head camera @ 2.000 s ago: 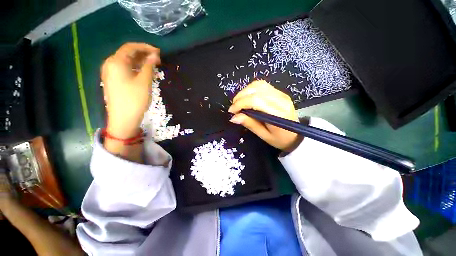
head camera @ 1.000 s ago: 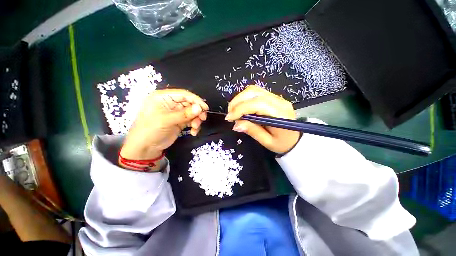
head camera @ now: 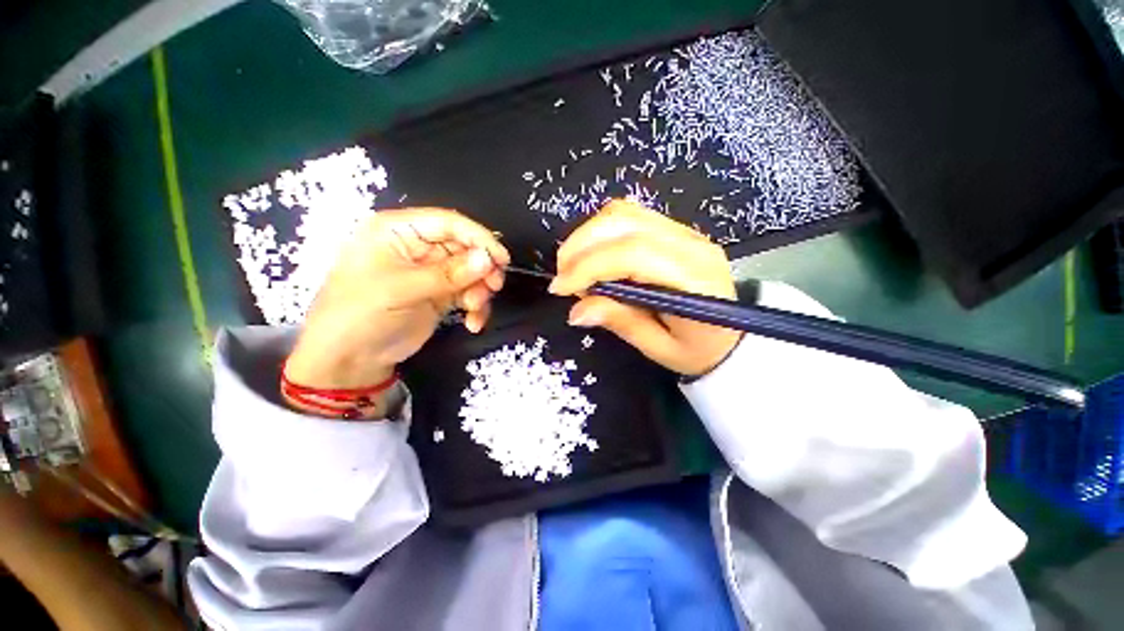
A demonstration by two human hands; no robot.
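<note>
My right hand (head camera: pixel 643 286) holds a long dark pen-like tool (head camera: pixel 838 335), its fine tip pointing left to my left fingertips. My left hand (head camera: pixel 397 290) has thumb and finger pinched together at the tip; whatever is between them is too small to tell. White plastic housings (head camera: pixel 292 234) lie at the left end of the long black tray (head camera: pixel 462 154). Metal pins (head camera: pixel 770 142) are heaped at its right end and scattered towards the middle. Small white pieces (head camera: pixel 528 411) form a round heap in the small black tray (head camera: pixel 641 431) near my lap.
A large black tray (head camera: pixel 974 136) lies tilted over the long tray's right end. A clear plastic bag (head camera: pixel 382 25) is beyond. A blue basket (head camera: pixel 1085 462) is lower right. An orange-brown box (head camera: pixel 93 425) and another person's arm (head camera: pixel 74 573) are at left.
My left hand has come from the housings at the left to the tool's tip and stays there. My right hand has kept its hold on the tool.
</note>
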